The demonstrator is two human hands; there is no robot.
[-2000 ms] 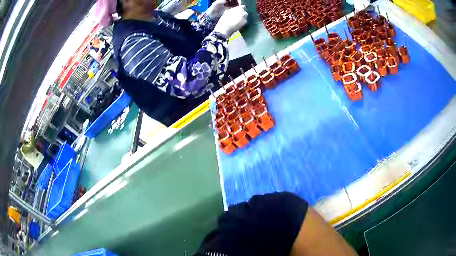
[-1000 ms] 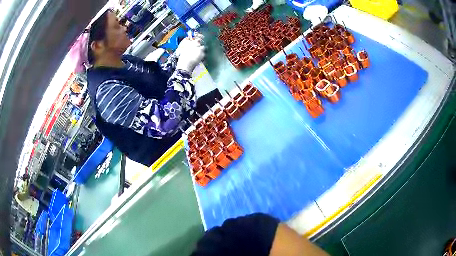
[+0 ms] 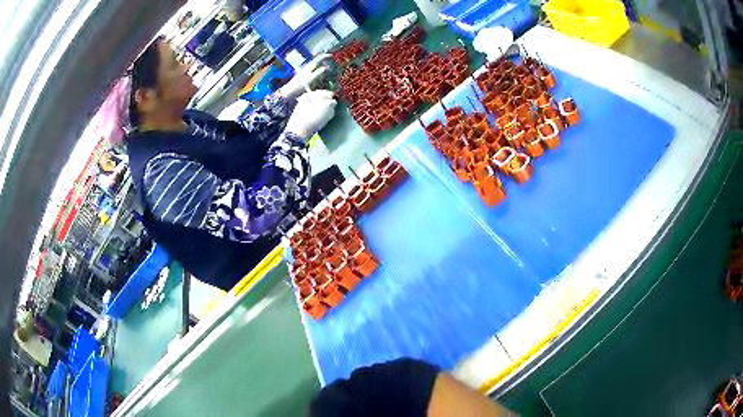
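Note:
Neither of my hands is in view; a dark sleeve and a bit of bare forearm cut into the bottom edge. A block of orange-brown paired copper coils [image 3: 332, 259] stands in rows along the left edge of the blue mat [image 3: 424, 277], with a short row running up from it. A second, less even group of coils [image 3: 497, 130] stands at the mat's far side, some with whitish top rims. Thin leads stick up from several coils.
Another worker [image 3: 220, 179] with white gloves sits at the left, beside a loose coil heap [image 3: 399, 81]. Blue bins and a yellow bin [image 3: 586, 20] lie beyond. A green conveyor [image 3: 236, 350] runs lower left. More coils [image 3: 725, 403] show at the right edge.
The view has shifted, so the mat and coils sit lower and further left, and more of the far heap and bins shows. The other worker's gloved hands have moved toward the heap.

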